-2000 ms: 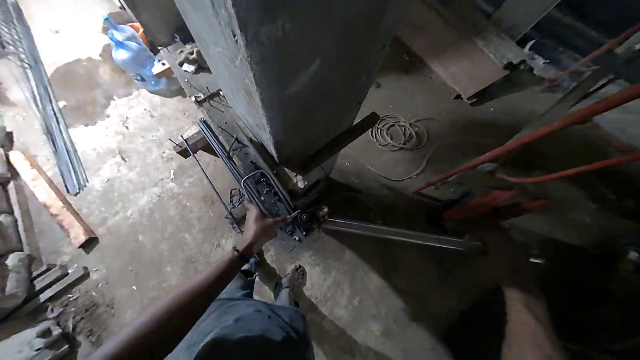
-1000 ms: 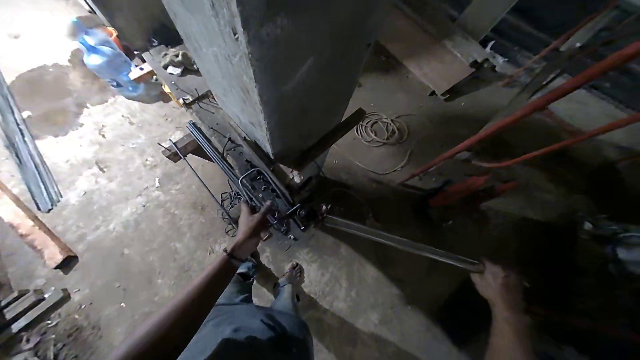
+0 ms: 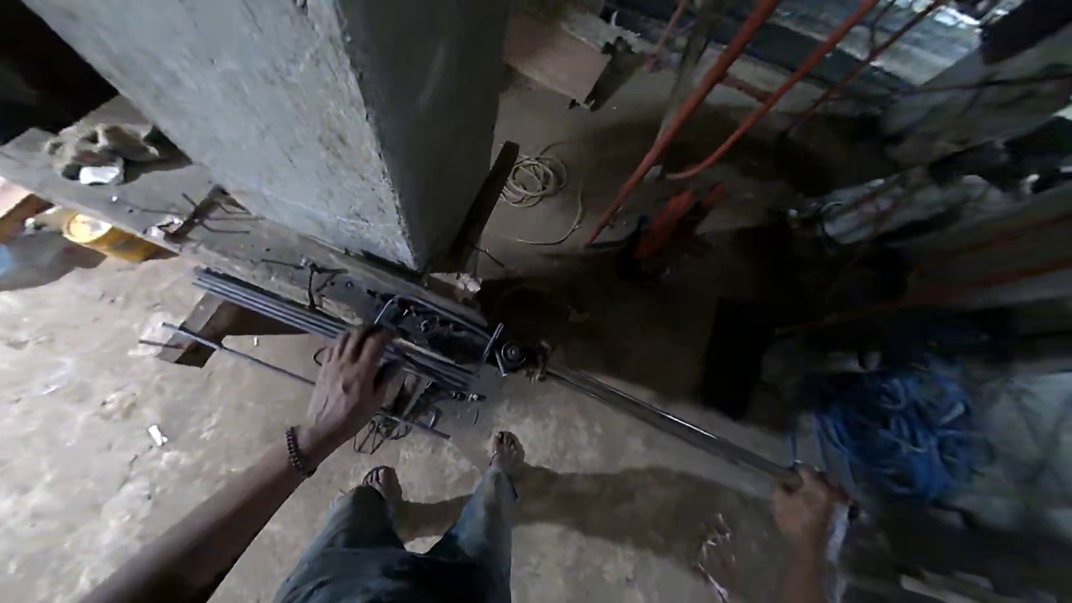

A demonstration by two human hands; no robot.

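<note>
My left hand (image 3: pixel 347 381), with a beaded bracelet at the wrist, is curled over a bundle of thin steel rods (image 3: pixel 264 301) on a low, cluttered wooden bench. Near the bundle's right end is a round metal fitting (image 3: pixel 512 356), and a long metal bar (image 3: pixel 662 419) extends from it toward the lower right. The far end of this bar is in my right hand (image 3: pixel 806 502), which is partly blurred. Another thin rod (image 3: pixel 243 356) runs below the bundle, and tangled wire (image 3: pixel 385 431) lies under my left hand.
A concrete column (image 3: pixel 335 126) rises just behind the bench. Coiled rope (image 3: pixel 533 180) lies beyond it. Red metal bars (image 3: pixel 687 109) slant at the upper right, and a blue tangled heap (image 3: pixel 900 427) is at right. A bare foot (image 3: pixel 716 553), apparently another person's, stands near the long bar.
My left hand has moved left, away from the fitting, onto the rod bundle. My right hand remains on the long bar's end. The view has turned to the right.
</note>
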